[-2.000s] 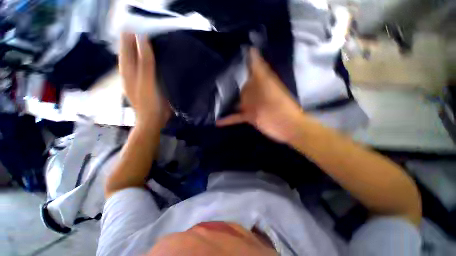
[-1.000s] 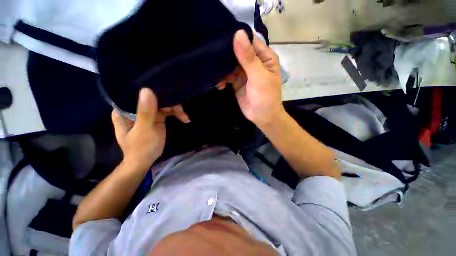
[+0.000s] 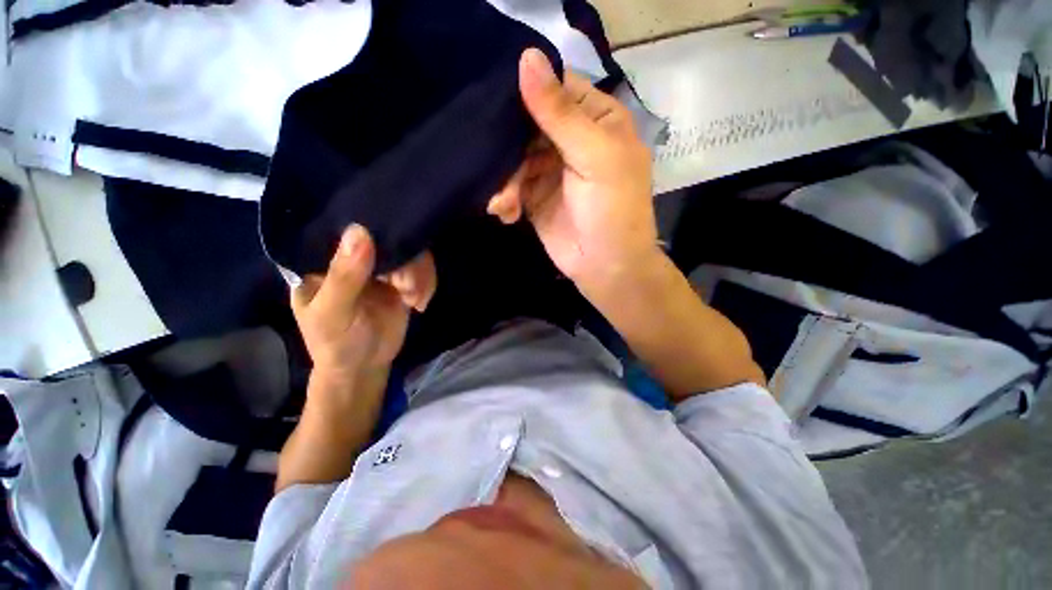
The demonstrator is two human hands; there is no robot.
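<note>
A two-tone garment piece lies over the table's front edge. Its navy panel (image 3: pixel 392 161) is folded along the near edge and lifted between my hands. My left hand (image 3: pixel 360 305) pinches the panel's lower left corner, thumb on top. My right hand (image 3: pixel 588 173) holds its right edge, thumb on top and fingers partly curled under the cloth. The pale part (image 3: pixel 208 81) of the garment, with a narrow dark strip (image 3: pixel 173 146), spreads to the left on the table. The fingertips under the cloth are partly hidden.
The white table (image 3: pixel 738 104) has ruler marks along its front edge. Dark grey scraps (image 3: pixel 923 52), a flat grey strip (image 3: pixel 871 83) and a pen or snips (image 3: pixel 808 23) lie at the right. Pale and navy pieces (image 3: pixel 900 369) hang below the table on both sides.
Since two seconds ago, my hands have gone from spread on the cloth to gripping the navy panel's near edge. Over the last second the grip stays, and the view has shifted slightly.
</note>
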